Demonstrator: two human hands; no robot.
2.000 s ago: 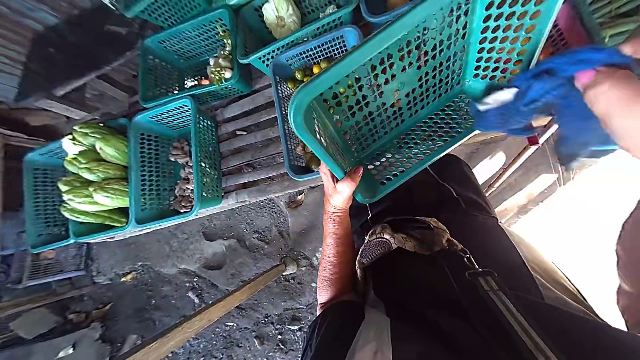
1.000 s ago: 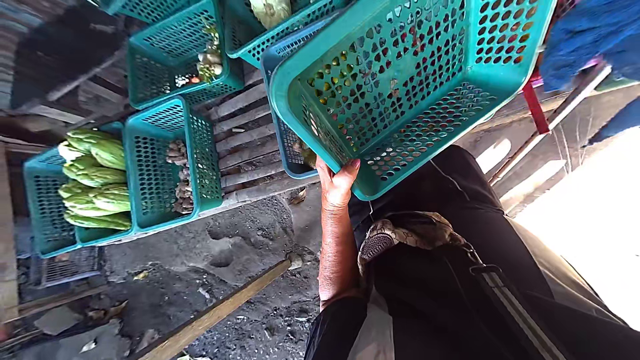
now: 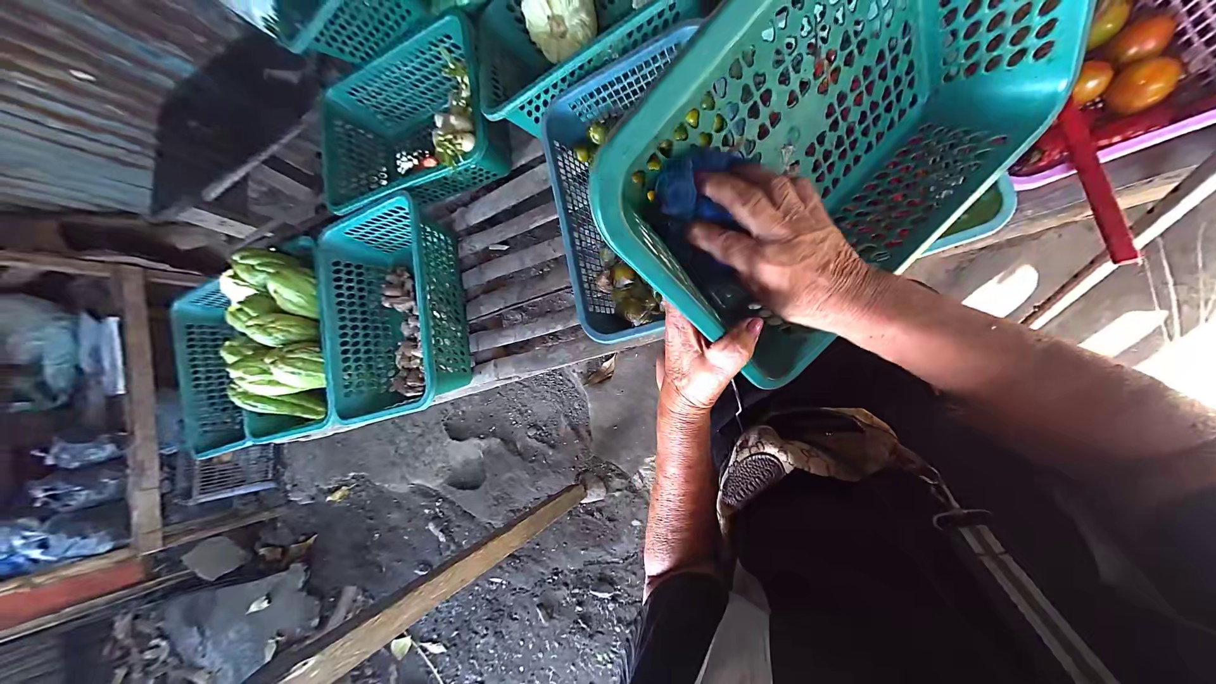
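A large green perforated plastic basket (image 3: 883, 104) is tilted in front of me, its open side facing me. My left hand (image 3: 698, 361) grips its lower left rim, thumb on the outer edge. Inside it, my right hand (image 3: 784, 237) presses a crumpled blue cloth (image 3: 698, 185) against the inner wall near the lower left corner. Small yellow-green fruits show through the holes, behind the basket. A blue basket (image 3: 579, 228) with small fruits stands just left of the tilted one.
Green baskets stand on a wooden slat rack (image 3: 518, 256), holding green vegetables (image 3: 275, 332), brown roots or rhizomes (image 3: 407, 332) and a pale vegetable (image 3: 560, 27). Tomatoes (image 3: 1143, 85) lie in a pink basket at the right. A wooden beam (image 3: 446, 589) slants over the dirt ground.
My right hand has come from the right into the basket with the blue cloth; one second ago the cloth was at the upper right. My left hand still holds the rim.
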